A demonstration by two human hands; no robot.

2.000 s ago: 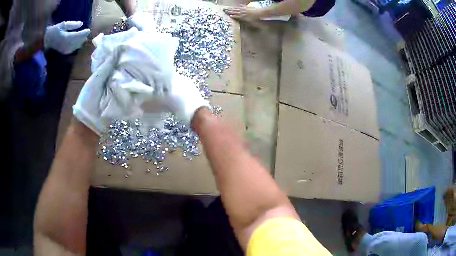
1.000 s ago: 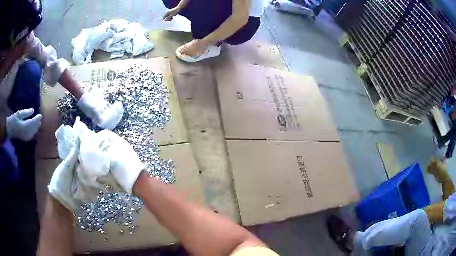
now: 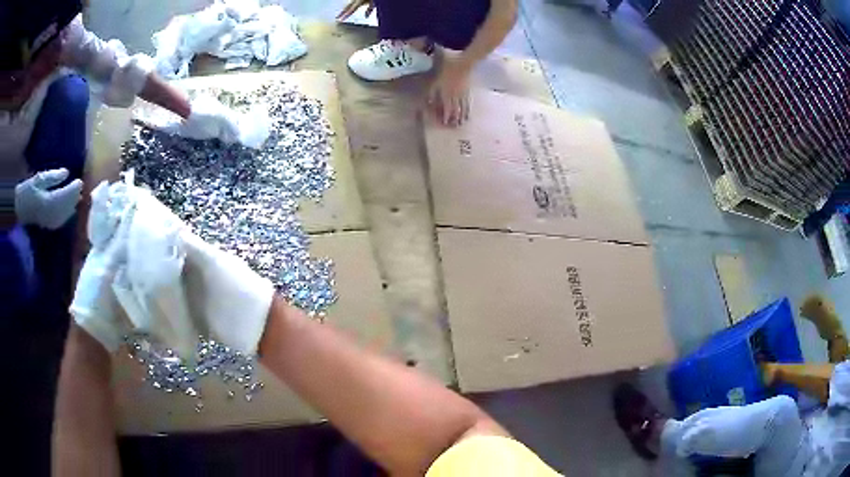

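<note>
Small shiny metal parts (image 3: 270, 210) lie spread on a brown cardboard sheet (image 3: 345, 270) at the left. My right hand (image 3: 224, 289), in a white glove, and my left hand (image 3: 98, 303), also in a white glove, are together over the near part of the heap. A crumpled white cloth (image 3: 140, 238) is bunched between them. Both hands are closed on it; the fingertips are partly hidden by the cloth. A few loose parts lie just below my hands.
Another worker's gloved hand (image 3: 228, 123) rests on the parts. A second person's bare hand (image 3: 450, 98) touches a printed cardboard sheet (image 3: 541, 289). A white bundle (image 3: 228, 37) lies at the far edge. A blue crate (image 3: 736, 359) and stacked pallet (image 3: 746, 200) are right.
The view has swung right. My hands, with the cloth, have moved toward the near left of the heap. The standing person's hand has moved onto the right cardboard sheet.
</note>
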